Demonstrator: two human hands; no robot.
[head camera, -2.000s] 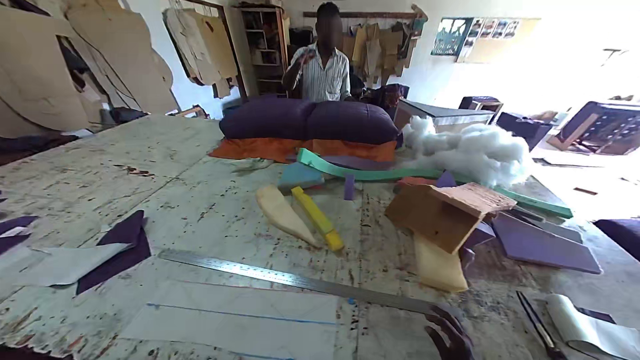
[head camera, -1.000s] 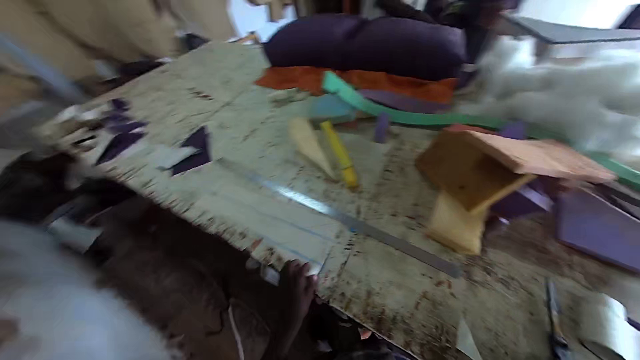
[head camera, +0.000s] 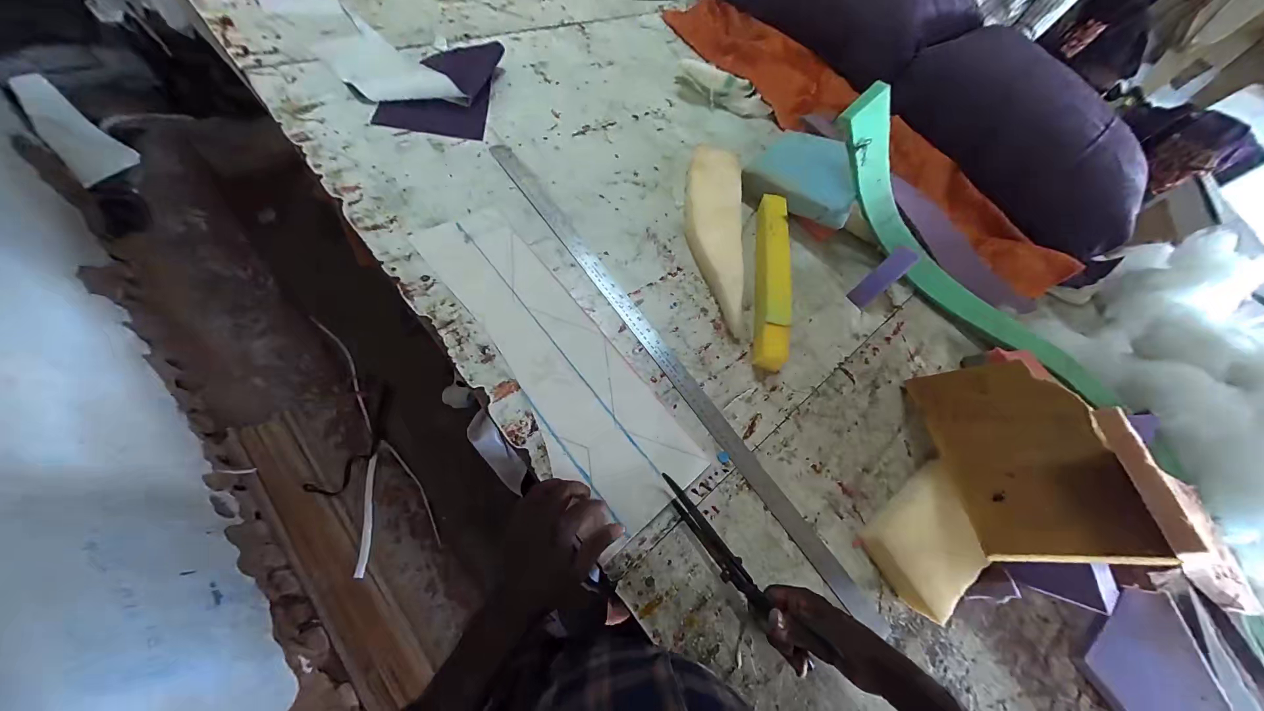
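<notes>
My right hand grips the handles of a pair of dark scissors. Their parted blades meet the near end of a white strip of material marked with blue lines. At the strip's near left corner my left hand pinches its edge, with the fingers curled; the thumb is partly hidden. A long steel ruler lies alongside the strip, to its right. A small blue piece, perhaps chalk, rests between the strip and the ruler.
Yellow foam, cream foam, a green foam strip and an open cardboard box lie on the right. Purple cushions stand beyond. Purple and white scraps lie at the far left, near the table edge.
The scissors, lying on the table one second ago, are now in my right hand at the strip's end. The view has swung strongly.
</notes>
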